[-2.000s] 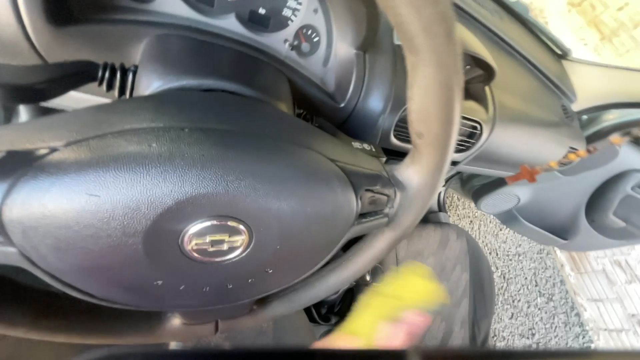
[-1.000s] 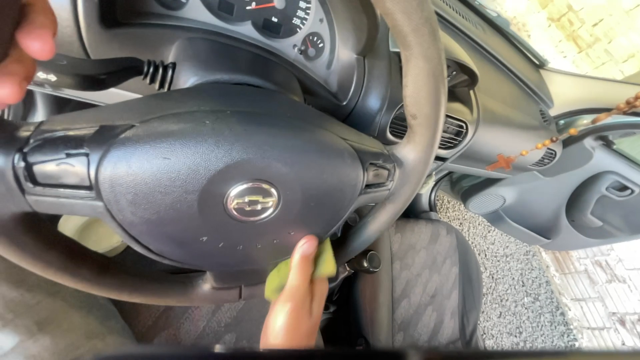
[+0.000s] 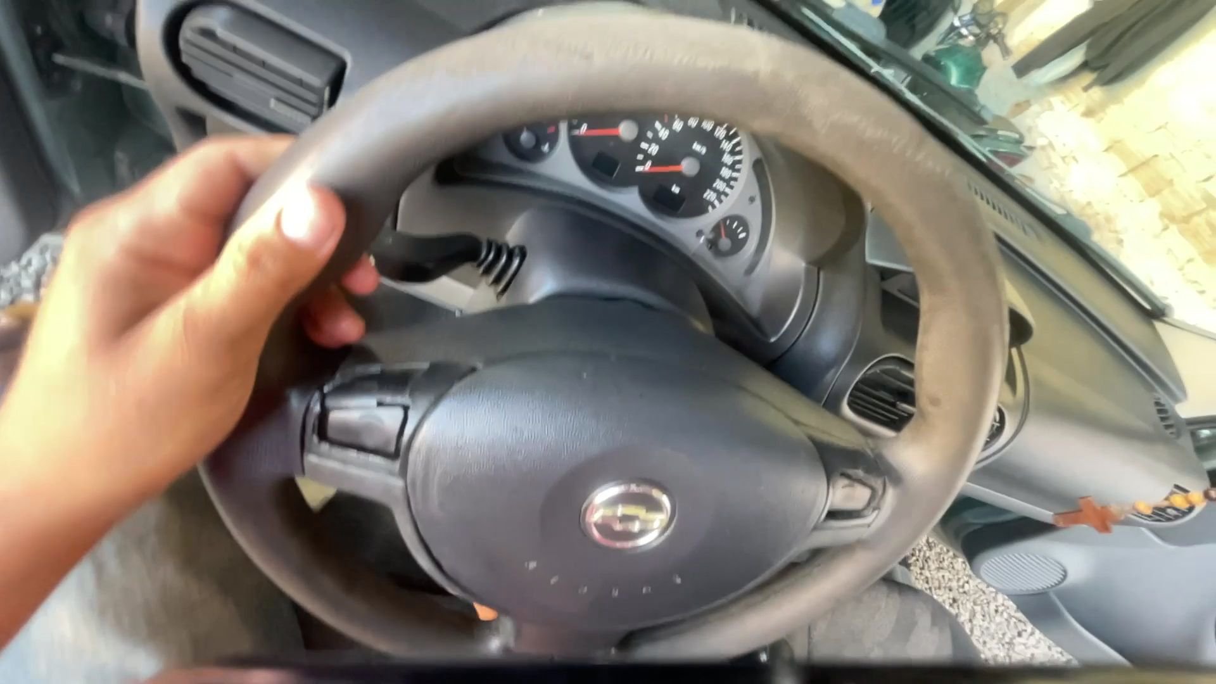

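My left hand (image 3: 180, 304) grips the rim of a Chevrolet steering wheel (image 3: 959, 313) at its upper left, the thumb lying on top and the fingertips curling around the inner side. The wheel's dark center pad (image 3: 608, 427) bears a chrome bow-tie emblem (image 3: 627, 516). Small orange-toned skin shows through the lower gap of the wheel; this may be a finger of my right hand (image 3: 485, 612), mostly hidden behind the wheel. What that hand holds cannot be seen. A pale patch at the lower frame edge is too blurred to name.
Behind the wheel are the instrument cluster (image 3: 655, 161) and a column stalk (image 3: 427, 256). Air vents (image 3: 261, 62) flank the dashboard. A beaded string with a wooden cross (image 3: 1088, 514) hangs at the right, before the far door panel (image 3: 1026, 570). A patterned seat (image 3: 883, 617) is below.
My left hand, at the upper left edge a second ago, now holds the rim. My right hand, seen earlier with a yellow-green cloth or sponge at the lower rim, is mostly out of sight. The view has shifted.
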